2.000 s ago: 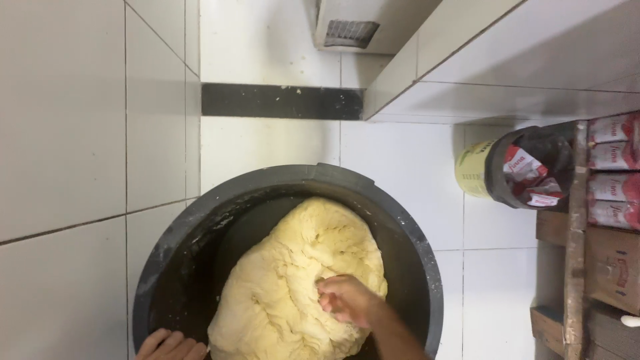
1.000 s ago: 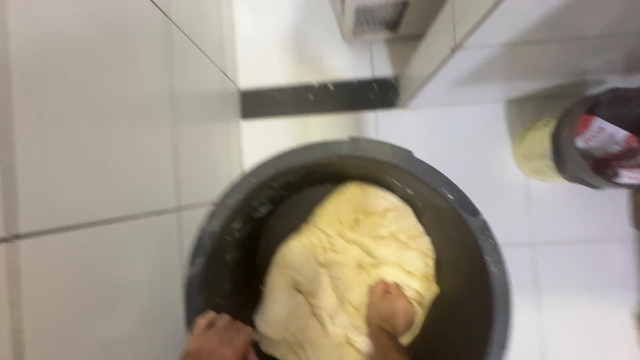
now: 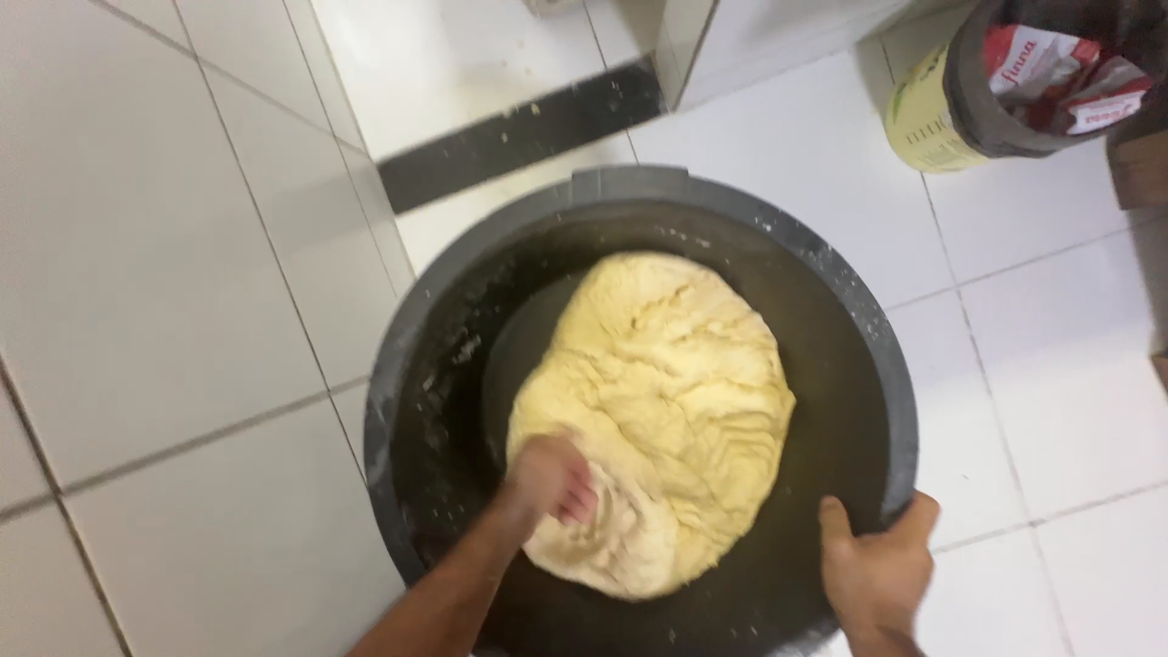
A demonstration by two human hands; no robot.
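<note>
A large lump of pale yellow dough (image 3: 675,392) lies in a round black plastic tub (image 3: 639,187) on the floor. My left hand (image 3: 550,479) presses on the dough's lower left part, its fingers curled against the surface; whether it grips any dough cannot be told. With my right hand (image 3: 878,557) I hold the tub's rim at the lower right, the thumb inside and the fingers over the outer edge. Folds and creases run across the dough, and its lower left end looks paler. White residue marks the tub's inner wall and rim.
A yellow and black bucket (image 3: 931,119) holding red and white packets (image 3: 1040,68) stands at the upper right. White tiled wall (image 3: 164,274) rises on the left. A black strip (image 3: 525,132) crosses the floor behind the tub. Brown objects show at the right edge.
My right hand has left the dough and now holds the tub's rim at the right. My left hand has moved from the rim at the left onto the dough. The view has turned.
</note>
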